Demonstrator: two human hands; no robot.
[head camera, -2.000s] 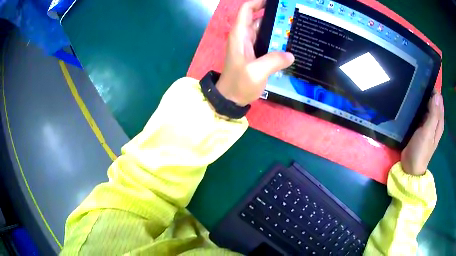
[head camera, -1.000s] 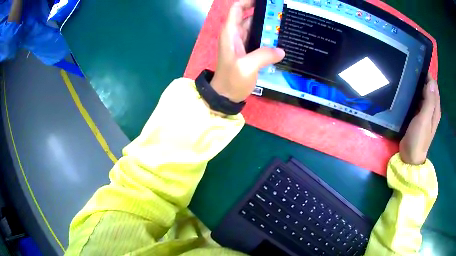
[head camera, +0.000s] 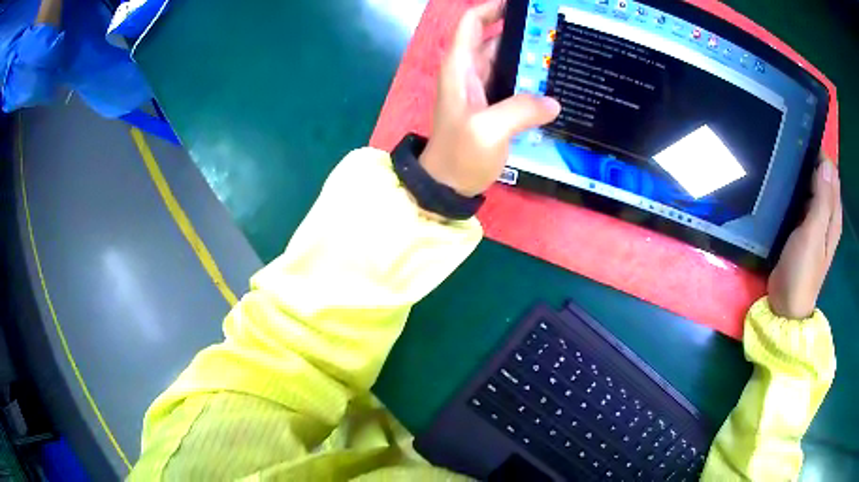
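Observation:
A black-bordered tablet (head camera: 650, 122) is held tilted over a red foam pad (head camera: 603, 254). Its lit screen shows a black window with rows of small white text, a bright white diamond shape and part of a blue swirl wallpaper. My left hand (head camera: 476, 122) grips the tablet's left edge, with the thumb over the screen and the other fingers partly hidden behind. My right hand (head camera: 808, 245) holds the tablet's right edge; its fingers are partly hidden. A detached black keyboard (head camera: 584, 405) lies below the pad, cut off by the frame's bottom edge.
The green bench (head camera: 283, 113) lies under the pad and keyboard. To the left is a grey floor (head camera: 113, 273) with yellow lines. Part of a person in blue clothing (head camera: 85, 66) shows at the upper left. A black band (head camera: 433, 184) is on my left wrist.
The white diamond has shifted down on the tablet's screen. The whole view has shifted slightly, and more of the person in blue shows than at first. Both my hands keep their hold on the tablet.

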